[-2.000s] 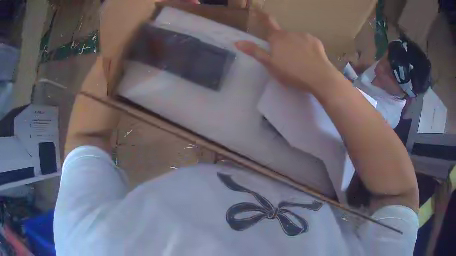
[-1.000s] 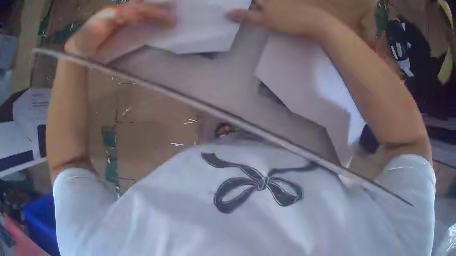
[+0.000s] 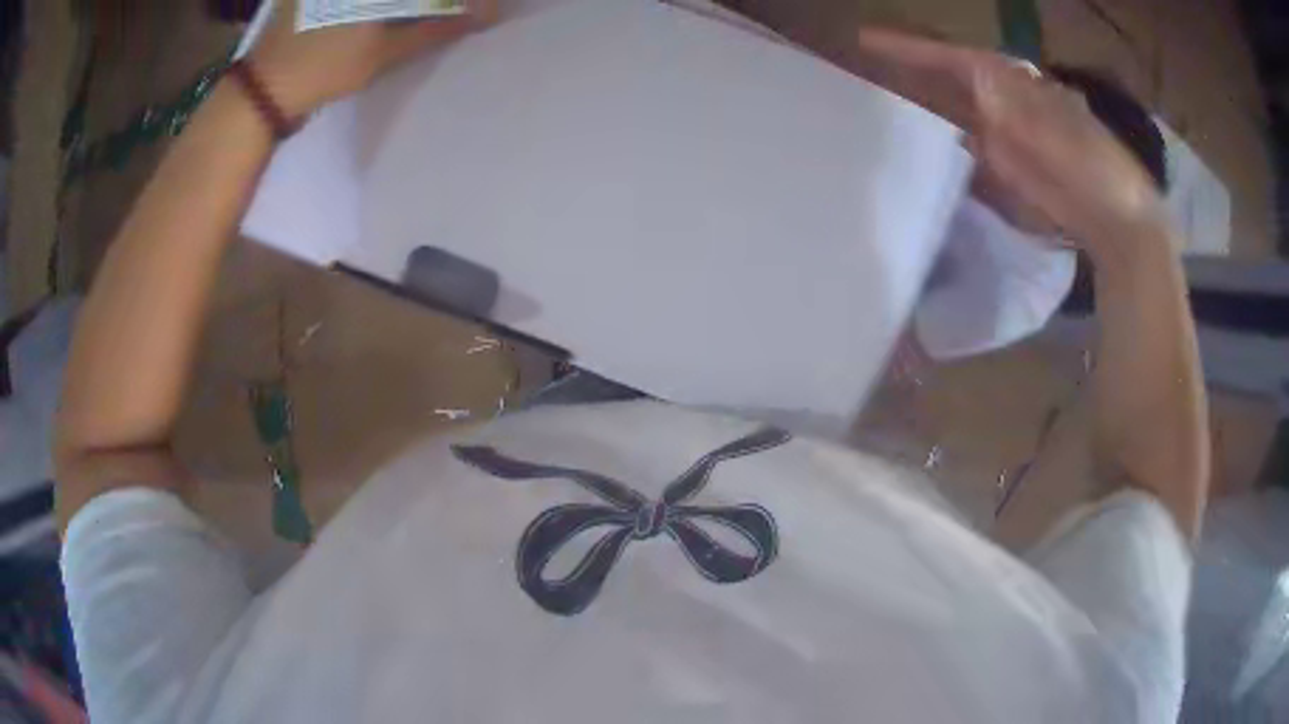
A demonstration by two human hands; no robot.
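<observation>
A white carton [image 3: 636, 198] lies tilted in front of my chest, its broad white face up and a dark half-round cutout near its lower left edge. My left hand [image 3: 332, 50] is at its upper left corner, partly cut off by the top edge. A small printed strip [image 3: 379, 12] with green and yellow shows over this hand; whether the fingers grip it or the carton is unclear. My right hand [image 3: 1039, 149] is beside the upper right corner, slightly blurred, fingers extended and apart. The carton's inside is hidden.
Brown cardboard [image 3: 382, 382] with green patches covers the floor. A person's dark-haired head [image 3: 1124, 120] and pale clothing [image 3: 997, 283] show behind my right hand. White cartons stand at the far right [image 3: 1195, 191] and pale box shapes at the left edge.
The foam and dark bagged item are now covered. The inner flaps went down first, then the white lid came over them. My right hand has moved right; the printed strip has appeared at my left hand.
</observation>
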